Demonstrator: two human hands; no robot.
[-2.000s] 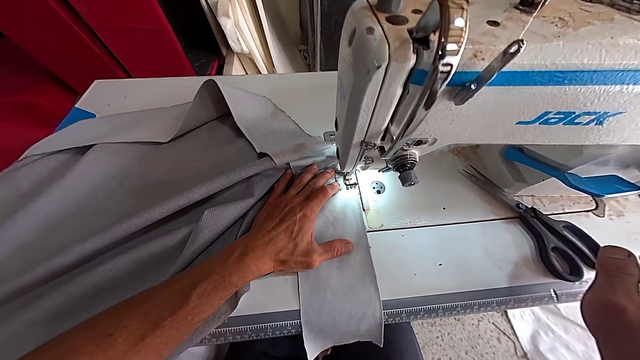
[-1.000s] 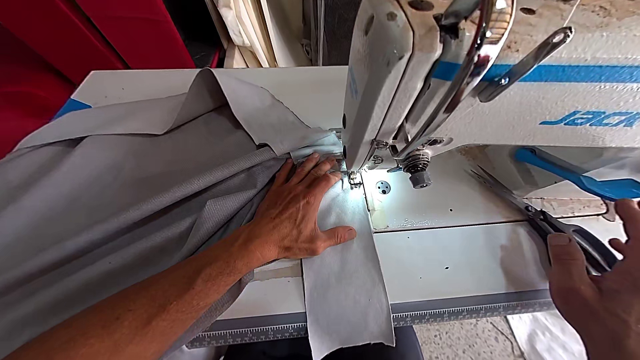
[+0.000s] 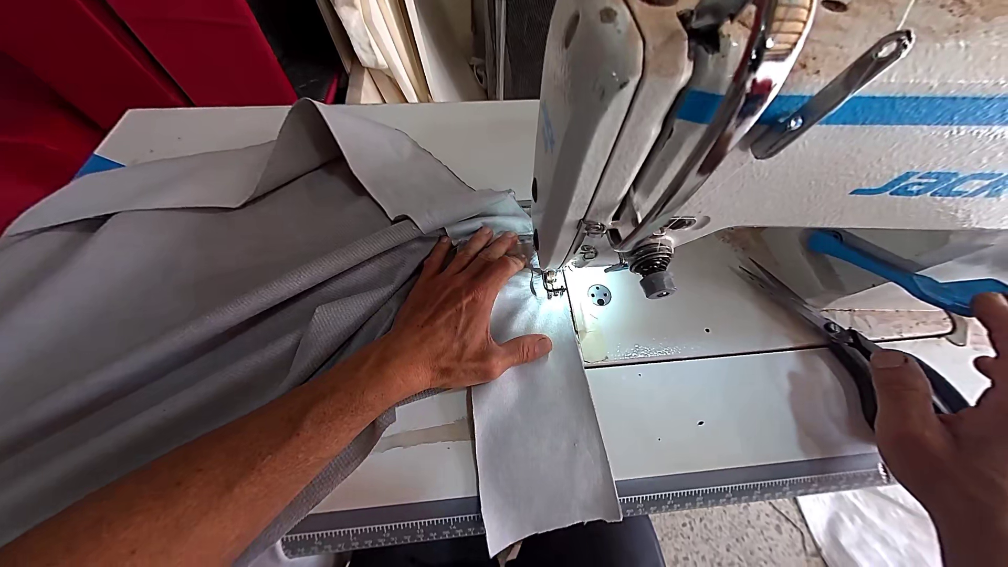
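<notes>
My left hand (image 3: 465,315) lies flat on a light grey fabric strip (image 3: 543,457), fingers spread, with its fingertips just left of the lit presser foot (image 3: 554,285) of a Jack sewing machine (image 3: 630,118). The strip passes under the foot and hangs over the table's front edge. A larger piece of grey fabric (image 3: 197,291) is bunched to the left, partly under my left arm. At the right edge my right hand (image 3: 937,425) is over the handles of black-handled scissors (image 3: 835,327), thumb by a handle loop; whether it grips them is unclear.
A blue plastic tool (image 3: 898,272) lies behind the scissors, under the machine arm. A measuring tape (image 3: 732,494) runs along the front edge of the white table (image 3: 669,417). Red fabric (image 3: 157,47) hangs at the back left. White cloth (image 3: 874,524) lies on the floor.
My right hand has come in from the right edge to the scissors' handles. The left hand stays on the strip beside the presser foot.
</notes>
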